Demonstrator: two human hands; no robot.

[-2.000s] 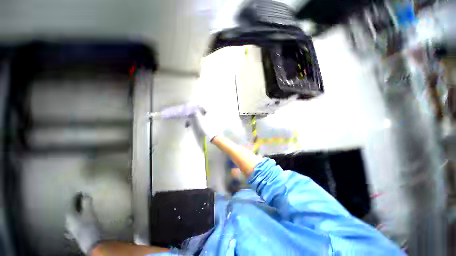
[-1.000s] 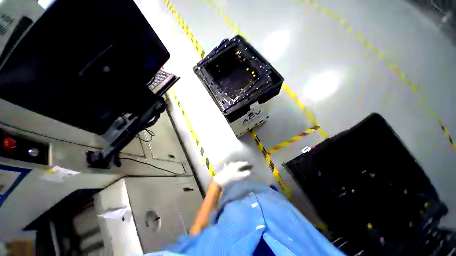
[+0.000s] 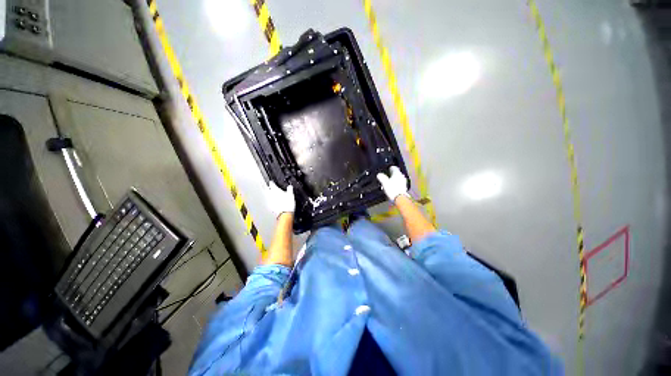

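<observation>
A stack of black rectangular frames (image 3: pixel 288 72) lies a little askew in a black tray (image 3: pixel 357 53) in front of me. The frames have small fasteners and some orange tabs, and a dark, shiny surface shows through their opening. My left hand (image 3: pixel 281 199), in a white glove, is at the near left corner of the frames. My right hand (image 3: pixel 393 183), also in a white glove, is at the near right corner. Both hands touch the frame edges with fingers on the rim; the undersides of the fingers are hidden.
A black keyboard (image 3: pixel 121 261) juts out from the grey machine (image 3: pixel 110 136) at the left. Yellow-black tape (image 3: pixel 193 110) marks the floor on both sides of the tray. Part of another black object (image 3: pixel 500 277) shows behind my right sleeve. A red outline (image 3: pixel 608 265) is on the floor at right.
The view has turned from the machine to the floor, and the tray of frames is now close in front. Both hands are now at its near corners. The pointed applicator is out of view.
</observation>
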